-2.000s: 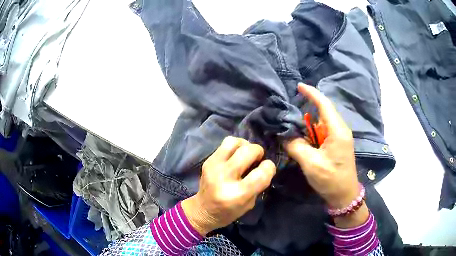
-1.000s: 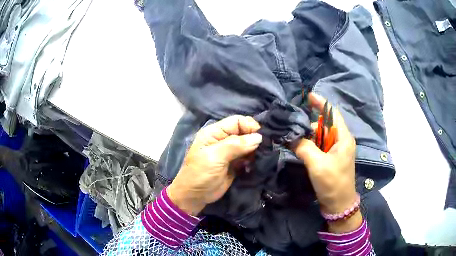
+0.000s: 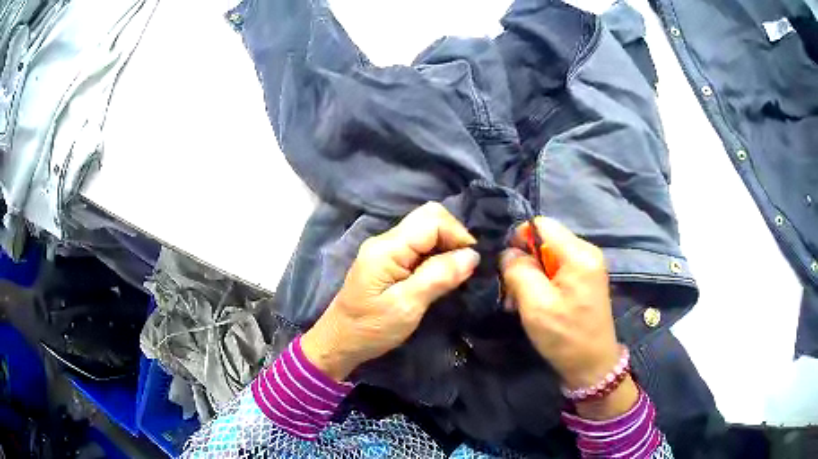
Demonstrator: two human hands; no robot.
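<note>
A dark blue-grey jacket (image 3: 377, 134) lies crumpled in front of me, with gold buttons at its band on the right. My left hand (image 3: 399, 278) pinches the bunched dark cloth between thumb and fingers. My right hand (image 3: 561, 300) holds orange-handled thread snips (image 3: 545, 255) and pinches the same bunch from the right. Most of the snips is hidden in the fingers, so whether the blades are open cannot be told. The piece of cloth between the hands is dark, and its details are unclear.
Another dark jacket (image 3: 749, 134) with a row of buttons and a white label lies at the right. Pale grey garments (image 3: 54, 116) hang over the left edge of the white table (image 3: 206, 134). Crumpled grey cloth (image 3: 202, 332) and a blue crate (image 3: 157, 408) are below left.
The snips have turned in my right hand and show less. My right hand has moved slightly left, closer to my left hand. The jackets have shifted slightly left in view.
</note>
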